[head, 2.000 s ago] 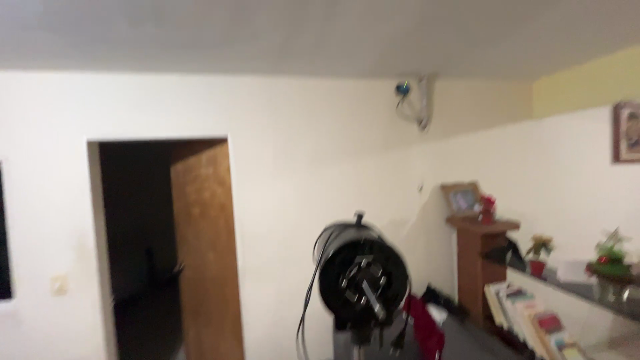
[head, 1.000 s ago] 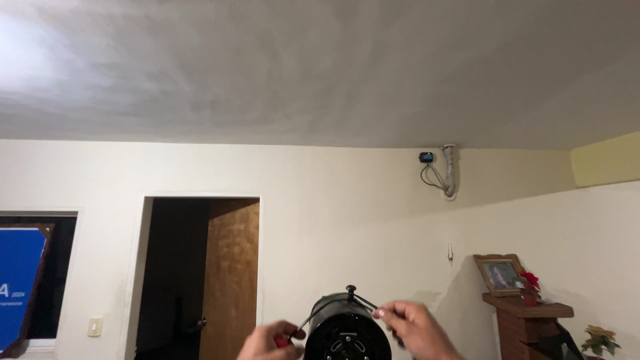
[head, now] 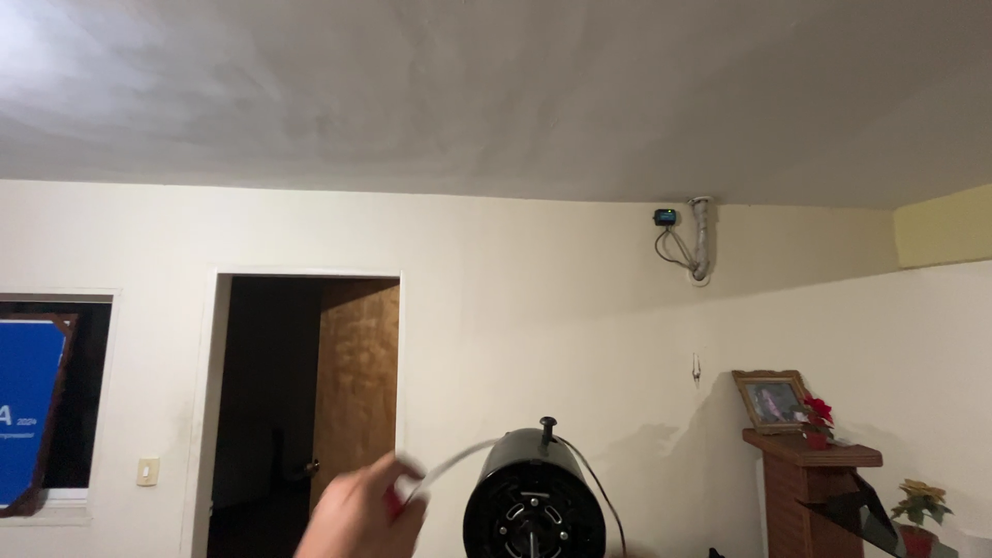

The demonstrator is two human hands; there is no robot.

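At the bottom centre stands a black fan motor (head: 535,496) with a metal shaft at its front and a small knob (head: 548,425) on top. A thin cord (head: 457,459) runs from behind the knob down to the left, into my left hand (head: 368,508), which pinches it together with a small red thing that my fingers mostly hide. On the motor's right side another stretch of cord (head: 601,480) hangs down. Only a blurred bit of my right hand (head: 629,554) shows at the bottom edge, beside that cord; its fingers are hidden.
Behind the motor is a pale wall with a doorway and a partly open wooden door (head: 356,387). To the right, a brick-coloured pillar (head: 810,504) bears a framed picture (head: 771,401) and a red potted flower (head: 817,422). A light switch (head: 147,471) is on the left wall.
Both hands were near the motor's top one second ago. My left hand has moved left and pulls a length of cord out from the motor; my right hand has dropped almost out of view.
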